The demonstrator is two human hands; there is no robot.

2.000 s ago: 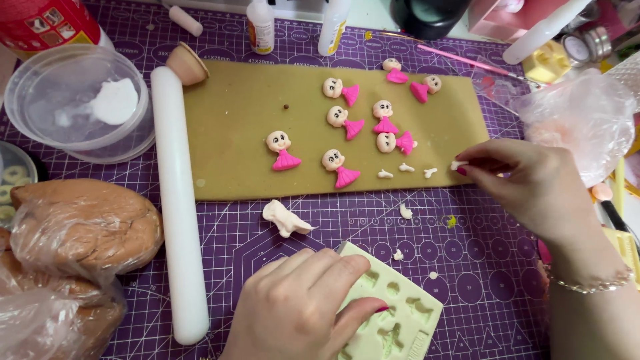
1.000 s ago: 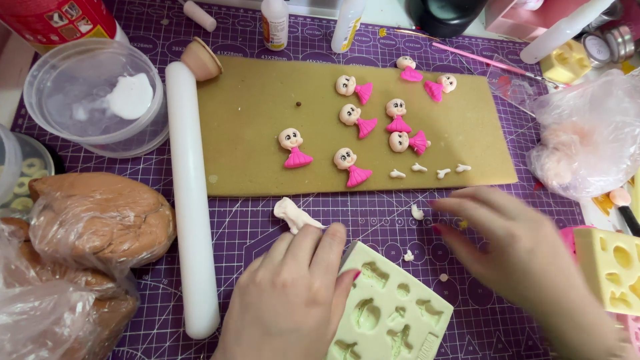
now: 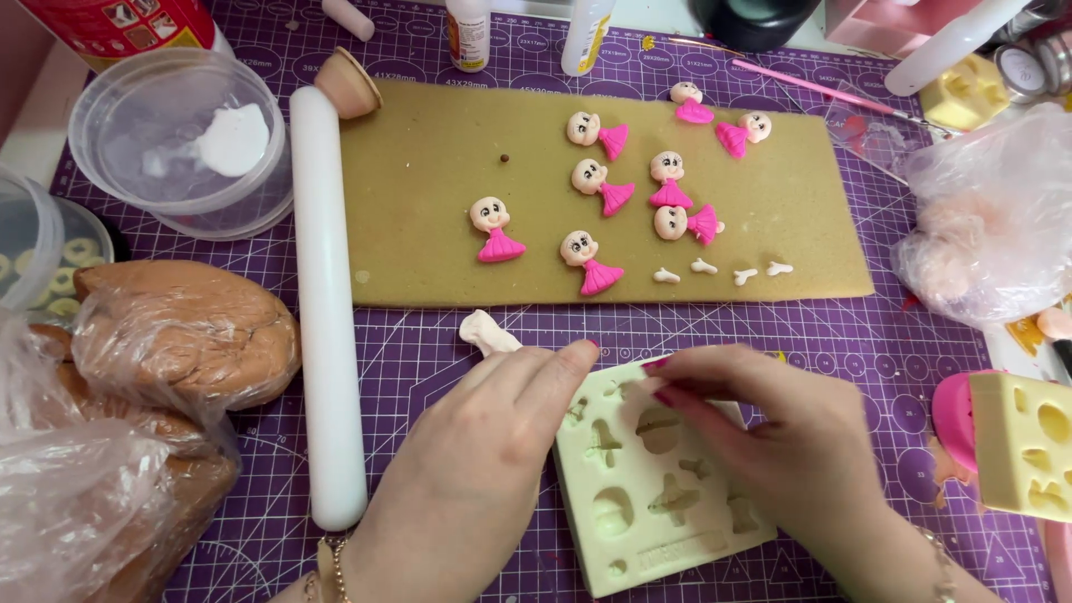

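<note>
A pale green silicone mold (image 3: pixel 628 502) with small cavities lies on the purple cutting mat. My left hand (image 3: pixel 486 427) rests along its left edge, fingers together; whether it grips the mold is hidden. Over the mold's upper part, my right hand (image 3: pixel 770 419) has its thumb and finger close together at a cavity; what is between them cannot be made out. A lump of pale clay (image 3: pixel 488 332) lies just beyond my left hand. Several small figures with pink dresses (image 3: pixel 500 245) and small white clay pieces (image 3: pixel 703 266) lie on the olive board (image 3: pixel 419 209).
Left of the board are a white rolling pin (image 3: pixel 327 335), a clear plastic tub (image 3: pixel 180 197) and wrapped brown clay (image 3: pixel 193 335). Glue bottles (image 3: pixel 469 33) stand behind. On the right are a plastic bag (image 3: pixel 988 226), a yellow mold (image 3: pixel 1022 444) and a pink brush (image 3: pixel 812 86).
My right hand has moved from the small white pieces on the board to the green mold. The mold has turned, and more of it shows now.
</note>
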